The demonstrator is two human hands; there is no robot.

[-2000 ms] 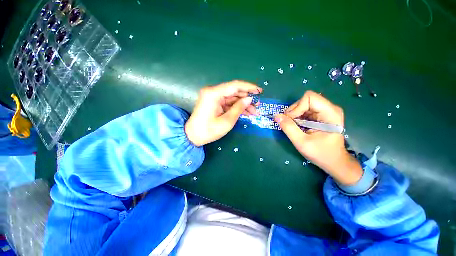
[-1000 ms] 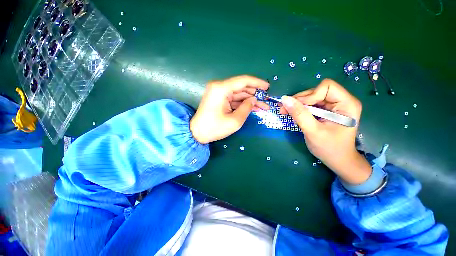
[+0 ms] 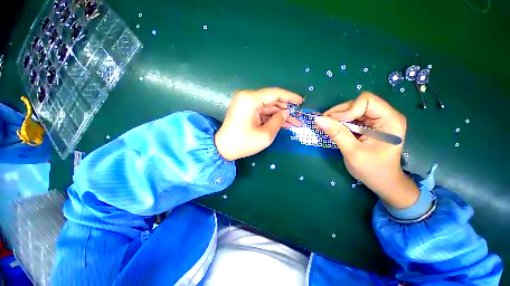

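Observation:
My left hand [image 3: 251,124] holds a small dark round module [image 3: 293,109] between thumb and fingertips. My right hand [image 3: 366,139] holds slim metal tweezers [image 3: 373,133] like a pen, their tips at the module. Whether the tips grip a piece is too small to tell. A blue adhesive sheet [image 3: 317,138] with a dense grid of tiny white squares lies on the green surface under and between my hands, partly hidden by my fingers. Several silvery round modules [image 3: 412,72] with thin dark leads lie to the right, beyond my right hand.
A clear blister tray [image 3: 84,120] partly filled with dark round housings stands at upper left. A yellow clip [image 3: 30,129] and a cloudy-clear stack of trays [image 3: 40,232] are at far left. Tiny white pieces [image 3: 273,166] are scattered over the green surface. A pale blue band [image 3: 416,209] circles my right wrist.
The tweezers have moved from over the sheet to the module in my left hand, and the module is turned more into view. The whole view has shifted slightly.

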